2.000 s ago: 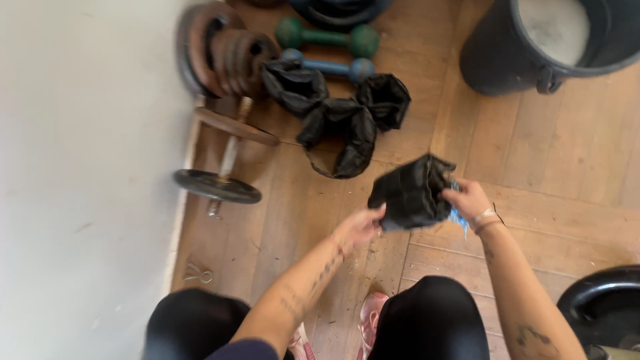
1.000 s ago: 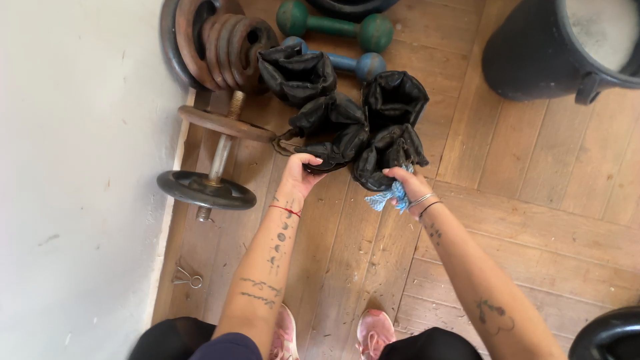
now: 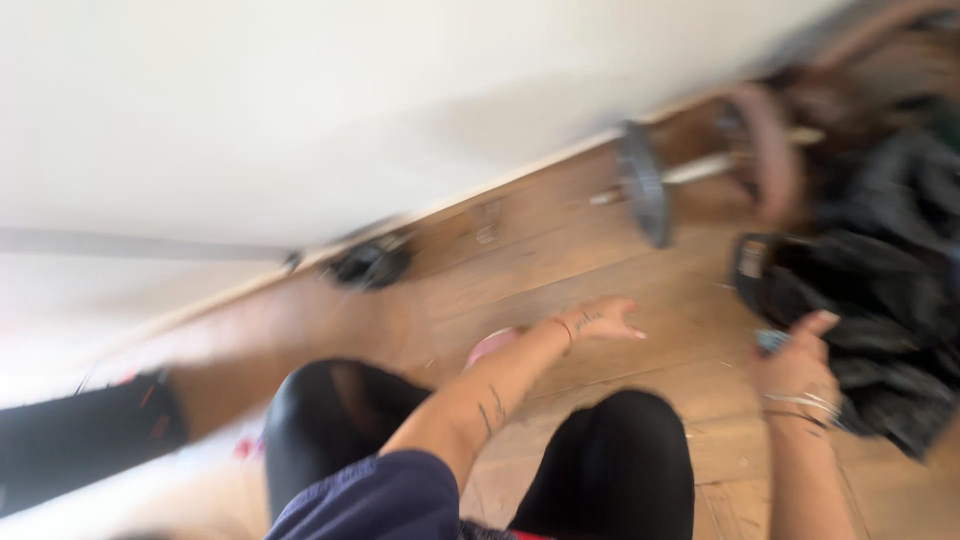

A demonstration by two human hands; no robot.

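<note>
On the right lie several black padded fabric weights (image 3: 862,300), bunched together on the wooden floor and blurred. My right hand (image 3: 802,360) is at their near left edge, with a bit of blue and white cloth (image 3: 772,341) showing beside its fingers. Whether it also grips the black fabric is unclear. My left hand (image 3: 611,319) is over the bare floorboards, fingers apart and holding nothing, left of the black weights. Beyond it a dumbbell bar with a dark weight plate (image 3: 646,184) and a rusty plate (image 3: 769,150) rests by the wall.
Along the wall base lie a small metal clip (image 3: 487,221) and a dark, blurred object (image 3: 371,262). A rolled or folded dark mat (image 3: 90,439) is at the lower left. My knees and a pink shoe (image 3: 491,343) are close below my left arm.
The view has swung strongly to the left. My left hand has let go of the black fabric weight and moved away from it. My right hand remains by the blue and white cloth.
</note>
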